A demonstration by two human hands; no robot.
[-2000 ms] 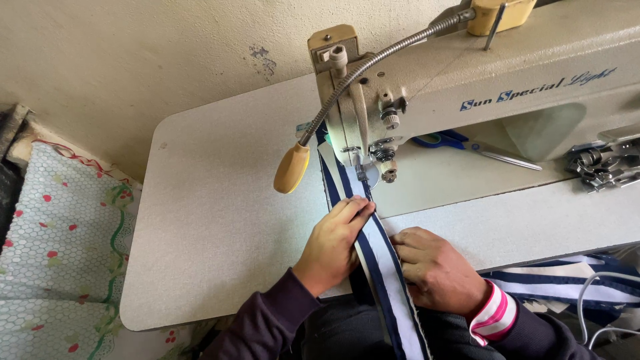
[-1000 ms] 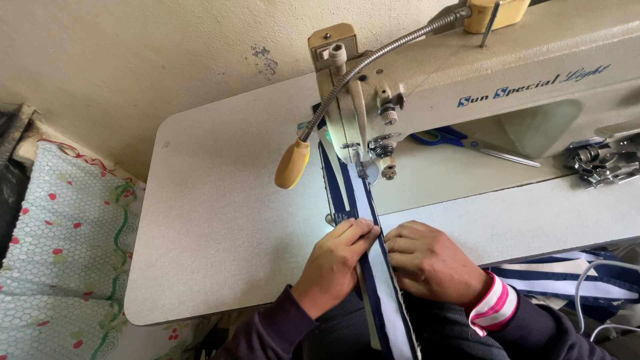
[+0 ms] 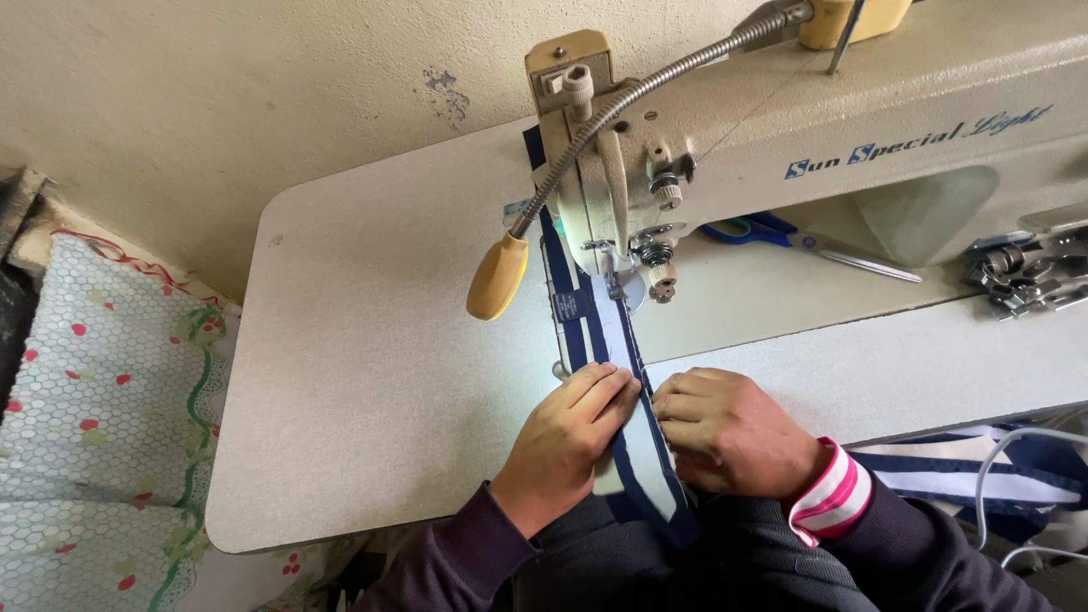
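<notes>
A long navy and white fabric strip (image 3: 650, 459) runs from my lap up under the presser foot (image 3: 614, 287) of a Sun Special sewing machine (image 3: 748, 110). My left hand (image 3: 571, 438) lies on the strip with its fingertips pressed near the right edge. Close by on the right, my right hand (image 3: 735, 433) has curled fingers at the strip's edge; its fingertips are partly hidden, so its grip cannot be told. A small dark label (image 3: 570, 305) bearing writing shows on the fabric left of the foot.
Blue-handled scissors (image 3: 799, 242) lie under the machine arm, with metal presser feet or similar parts (image 3: 1024, 272) farther right. A yellow-ended gooseneck lamp (image 3: 497, 276) hangs left of the needle. More striped fabric (image 3: 952, 480) and a white cable (image 3: 982, 484) are at lower right.
The strip has moved up toward and past the presser foot, and its lower end now shows by my lap. The label, first visible one second ago, is farther up. Both hands remain beside the strip.
</notes>
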